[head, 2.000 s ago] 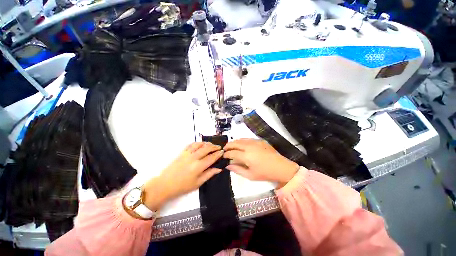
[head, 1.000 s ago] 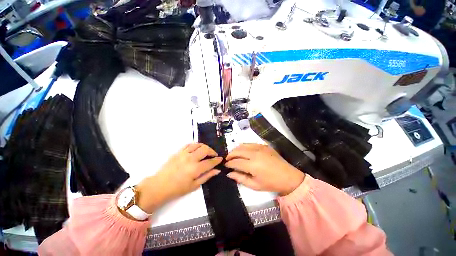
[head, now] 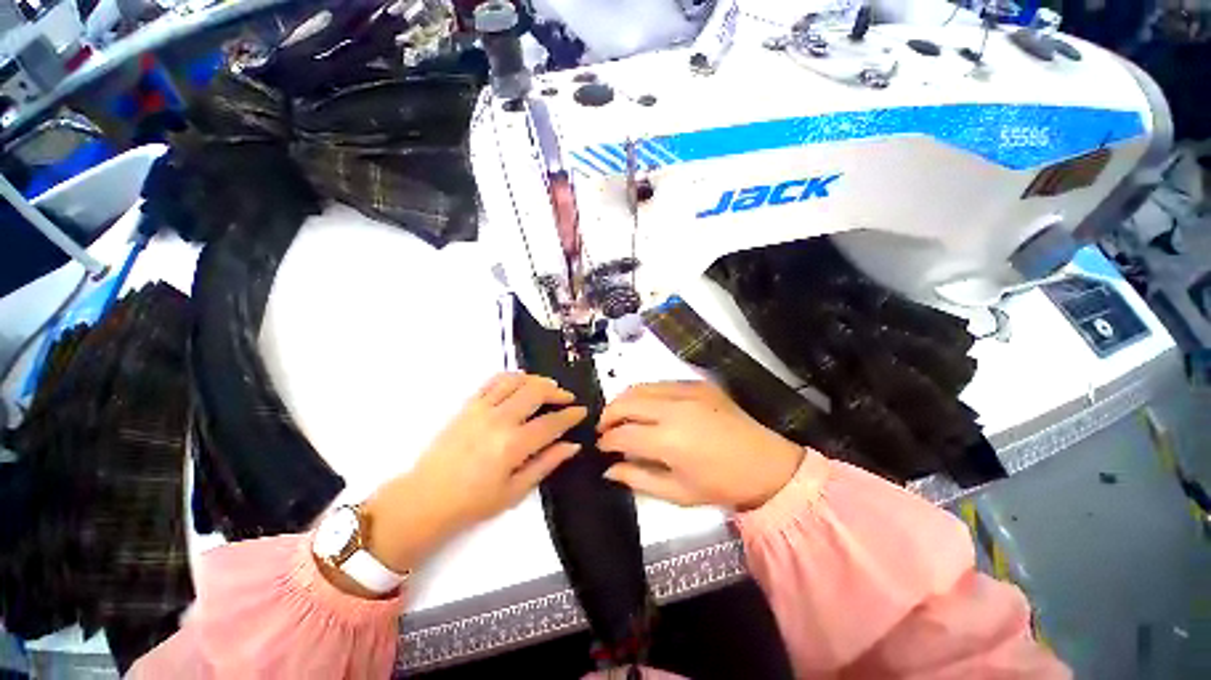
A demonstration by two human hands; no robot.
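Note:
A dark cut strip (head: 594,511) runs from under the presser foot (head: 579,341) towards me and hangs over the table's front edge. My left hand (head: 491,445) holds its left side and my right hand (head: 691,442) its right side, just in front of the foot. The fingertips of both hands nearly meet on the strip and hide part of it. The strip's far end lies just left of the needle area of the white JACK sewing machine (head: 784,197). The strip's near end is bunched at the bottom of the view.
A fanned stack of dark plaid pieces (head: 863,352) lies under the machine arm, with a plaid strip (head: 724,365) beside it. A curved dark pile (head: 239,385), a far-left stack (head: 113,452) and a bunched bundle (head: 385,153) lie left. A control panel (head: 1097,319) is at right.
The strip has moved away from me under and past the foot. Both hands stay on it, a little nearer to me than at first. The camera view has shifted slightly.

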